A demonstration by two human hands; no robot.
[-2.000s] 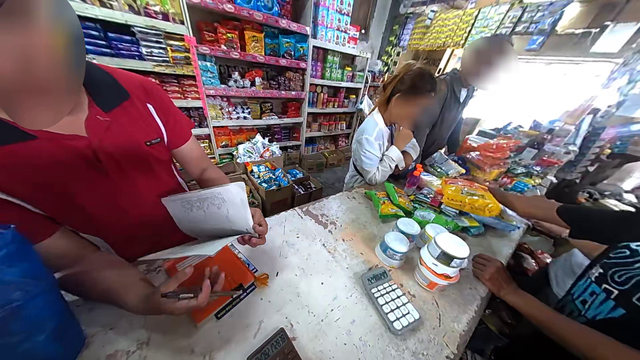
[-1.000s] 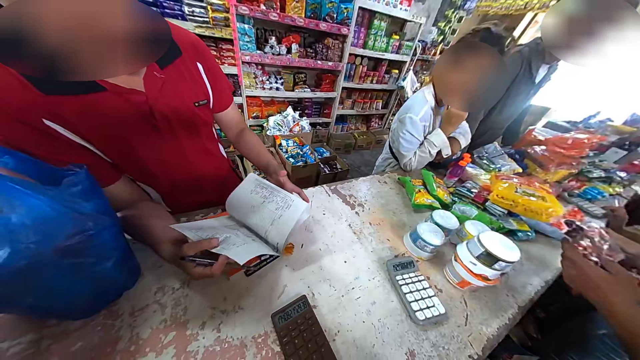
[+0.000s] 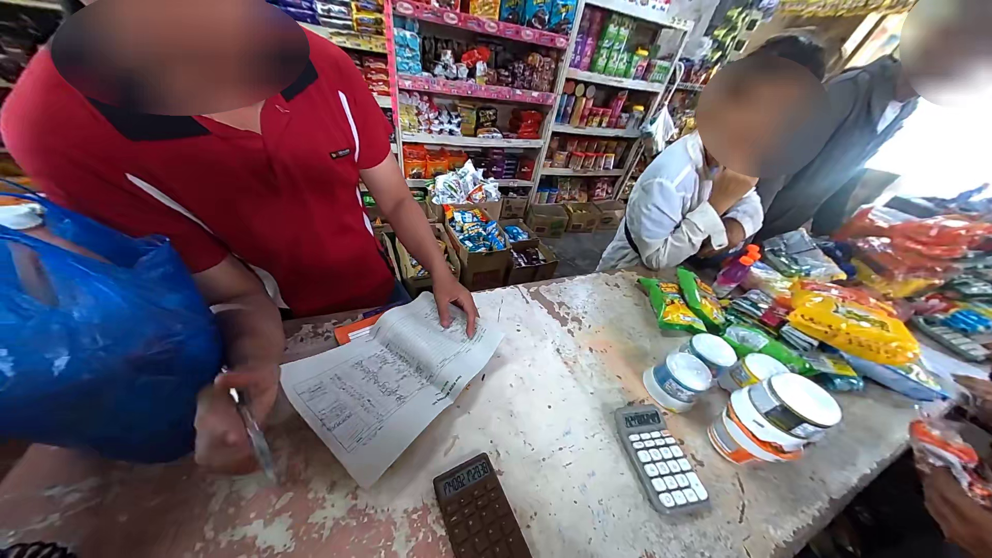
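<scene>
Neither my left hand nor my right hand shows in the head view. Across the counter, a person in a red shirt (image 3: 302,194) rests one hand (image 3: 455,302) on an open ruled notebook (image 3: 364,395) with handwriting. That person's other hand (image 3: 236,422) holds a pen (image 3: 254,438) beside its left page. A brown calculator (image 3: 482,508) lies at the bottom middle, and a grey calculator (image 3: 663,457) to its right. Behind the grey one stand white-lidded tubs (image 3: 678,380), with larger stacked tubs (image 3: 775,418) at their right.
A blue plastic bag (image 3: 101,341) bulges at the left. Green snack packets (image 3: 674,302) and a yellow bag (image 3: 852,325) lie on the worn counter (image 3: 558,387). Two people (image 3: 682,201) lean at its far side. Another person's hand (image 3: 949,496) holds a packet at right. Stocked shelves (image 3: 480,139) stand behind.
The notebook, held partly raised before, now lies spread on the counter. The hand with the pen has moved off its pages to the left. The view has shifted left.
</scene>
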